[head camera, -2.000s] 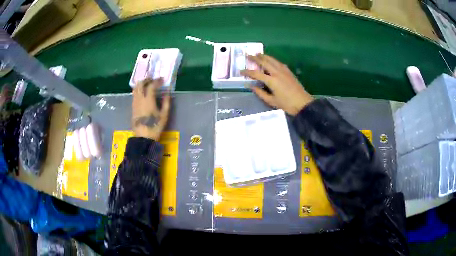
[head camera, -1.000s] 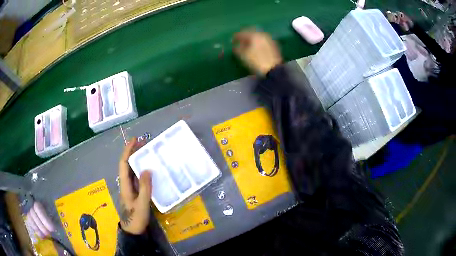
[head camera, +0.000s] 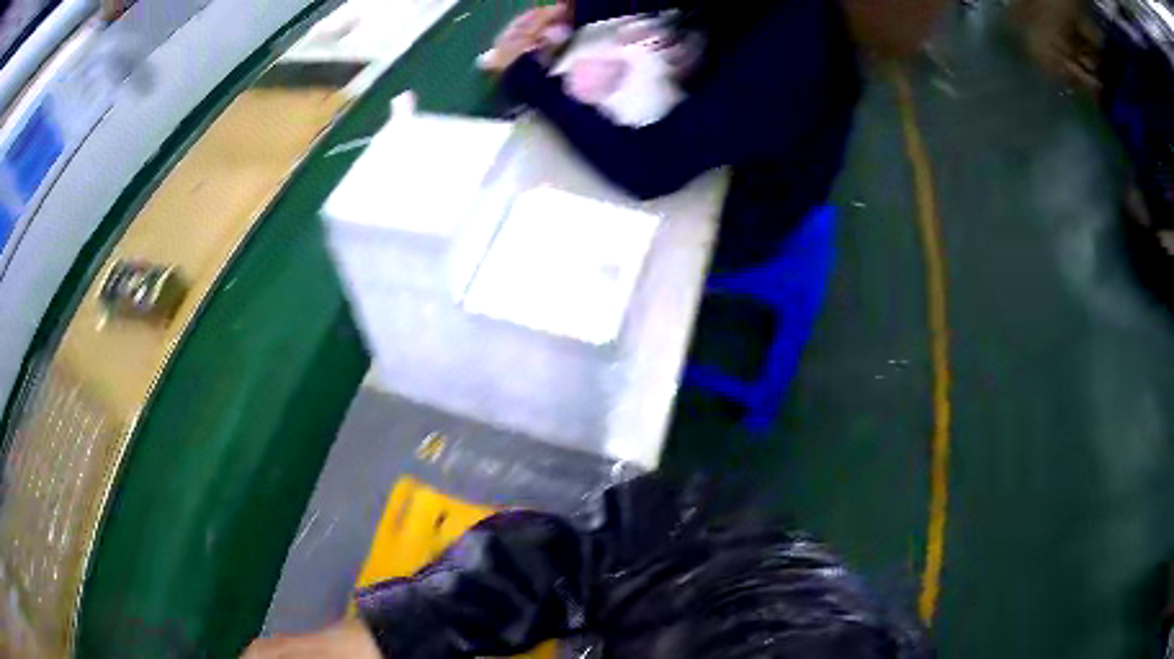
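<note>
Two white tray stacks (head camera: 438, 290) stand side by side at the end of the bench, blurred and overexposed. The top of the nearer stack shows as a bright white square. My right hand (head camera: 309, 644) is cut off by the bottom edge at the lower left; only its back and wrist show, so its fingers and anything in them are hidden. Its dark sleeve crosses the bottom of the view. My left hand is out of the picture. No tray on the bench in front of me is in view.
The green belt (head camera: 213, 444) curves up the left side. A small dark box (head camera: 142, 291) sits on the wooden shelf (head camera: 238, 167) beyond it. Another person in dark clothes (head camera: 760, 103) sits past the stacks, arms on the bench. A blue stool (head camera: 785, 309) stands on the green floor.
The view has swung right towards the tray stacks. The filled trays, the empty tray and my left hand have left the picture. My right hand has gone to the bottom edge.
</note>
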